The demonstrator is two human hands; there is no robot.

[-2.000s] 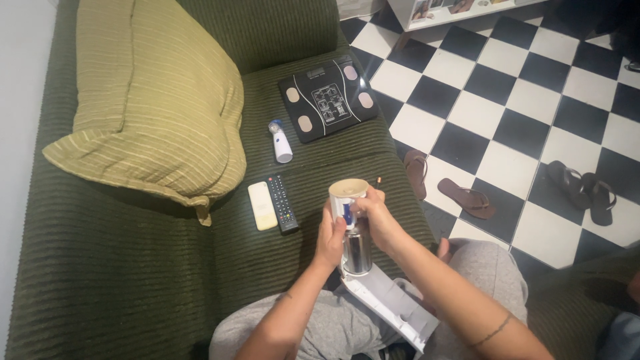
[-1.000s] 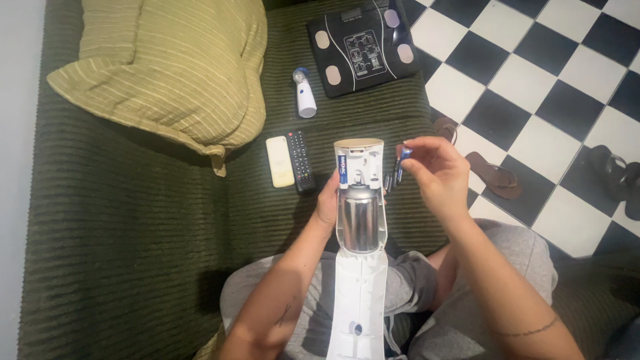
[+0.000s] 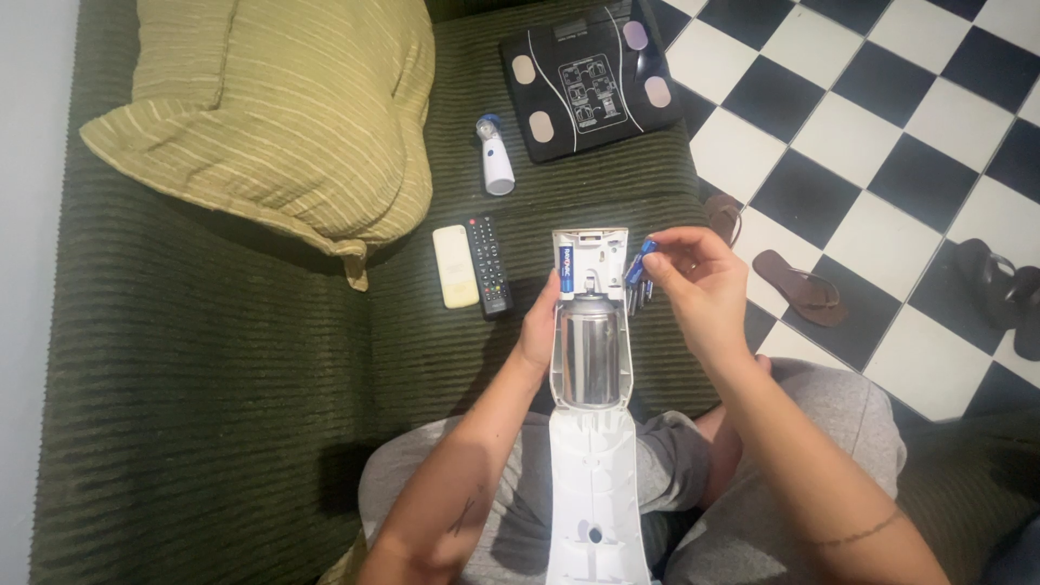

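Note:
My left hand (image 3: 539, 325) grips the left side of a white plastic automatic air freshener dispenser (image 3: 557, 357), whose cover (image 3: 597, 487) hangs open toward my lap. A silver aerosol can (image 3: 591, 353) sits inside it. One blue battery (image 3: 566, 270) lies in the slot at the dispenser's upper left. Between thumb and fingers, my right hand (image 3: 699, 284) holds another blue battery (image 3: 640, 262) just right of the housing. Below that battery, several dark batteries (image 3: 639, 297) show beside the dispenser, partly hidden; what they rest on is hard to tell.
On the green corduroy sofa (image 3: 203, 390) lie a striped cushion (image 3: 292, 114), a yellowish-white remote or case (image 3: 456, 266), a black remote control (image 3: 490, 268), a white handheld device (image 3: 496, 158) and a black body scale (image 3: 589, 81). Brown flip-flops (image 3: 800, 288) and dark sandals (image 3: 1003, 284) are on the checkered floor.
Two seconds ago both hands were on the dispenser; since then my right hand has moved off to its right side and holds a battery. The view has shifted.

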